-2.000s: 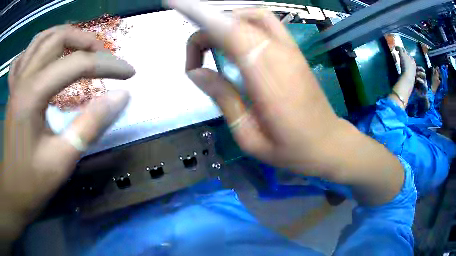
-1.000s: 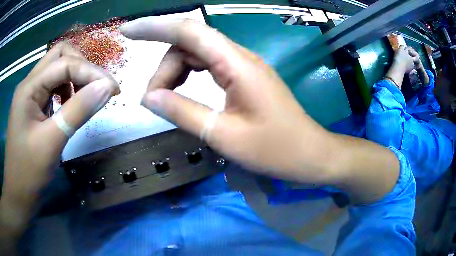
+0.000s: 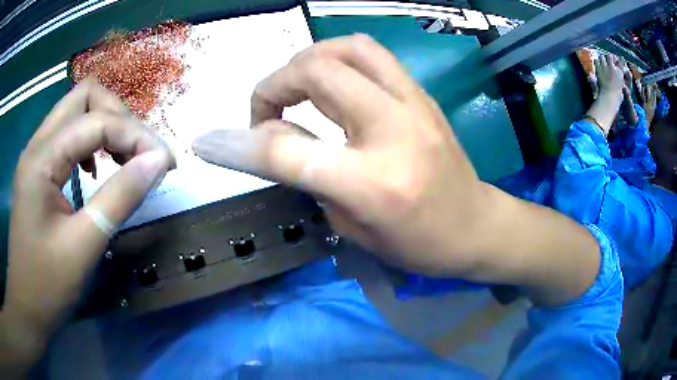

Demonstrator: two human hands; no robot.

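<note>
A heap of tiny copper-coloured parts (image 3: 137,67) lies on the upper left of the white plate (image 3: 230,52). The dark loading fixture (image 3: 215,286) lies along the plate's near edge, with a row of small black nests (image 3: 243,246) and shiny end screws. My left hand (image 3: 85,178) is over the plate's left side, thumb and index fingertips together; whether a tiny part is between them cannot be seen. My right hand (image 3: 371,156) is over the plate's right side, its thumb pointing left and its fingers curled; its fingertips are partly hidden. Pale cots cover the thumbs.
A glossy green bench surface (image 3: 460,111) lies right of the plate. A grey metal rail (image 3: 564,37) crosses the upper right. White rails run along the far side. At the right, another person's hands (image 3: 610,85) and blue sleeves (image 3: 586,163) are at the line.
Since one second ago, my right index finger has drawn back from the copper heap and curled, and the thumb has moved slightly left. My left hand stays nearly in place, fingertips together.
</note>
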